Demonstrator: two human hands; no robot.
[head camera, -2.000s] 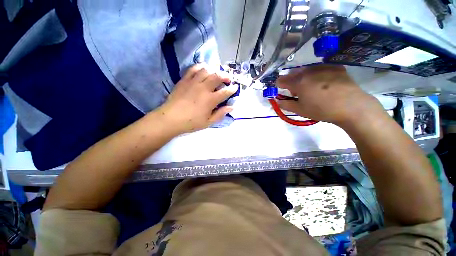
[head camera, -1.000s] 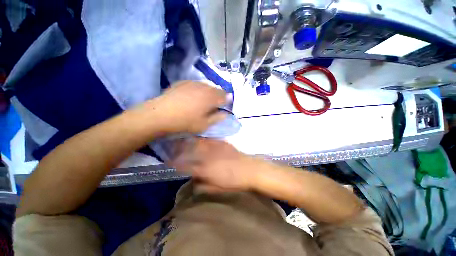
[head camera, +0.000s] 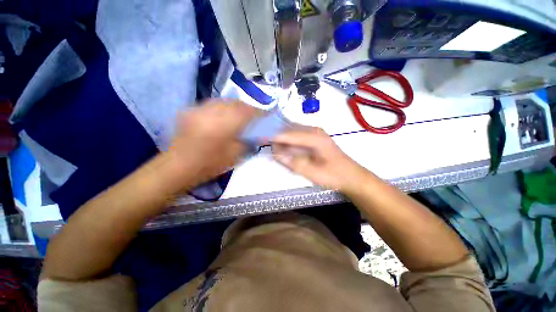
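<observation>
The garment of navy (head camera: 116, 122) and pale grey-blue panels (head camera: 149, 55) lies left of the needle area. My left hand (head camera: 210, 137) is blurred and holds a small grey-blue piece of the cloth (head camera: 262, 129) just in front of the needle area. My right hand (head camera: 308, 155) is at the right edge of that piece, fingers bent against it; whether it grips is blurred. A narrow navy strip (head camera: 251, 88) lies just behind my hands, beside the presser foot area. The presser foot and needle are washed out by glare.
Red-handled scissors (head camera: 381, 100) lie right of the blue knob (head camera: 310, 105). The machine head with its dark control panel (head camera: 451, 33) is upper right. A ruler strip (head camera: 286, 200) runs along the table's front edge. Grey-green pieces (head camera: 512, 244) are lower right.
The scissors, under my right hand at first, now lie loose on the table. My right hand moved left to the cloth, then slightly right and up. My left hand has moved left and down.
</observation>
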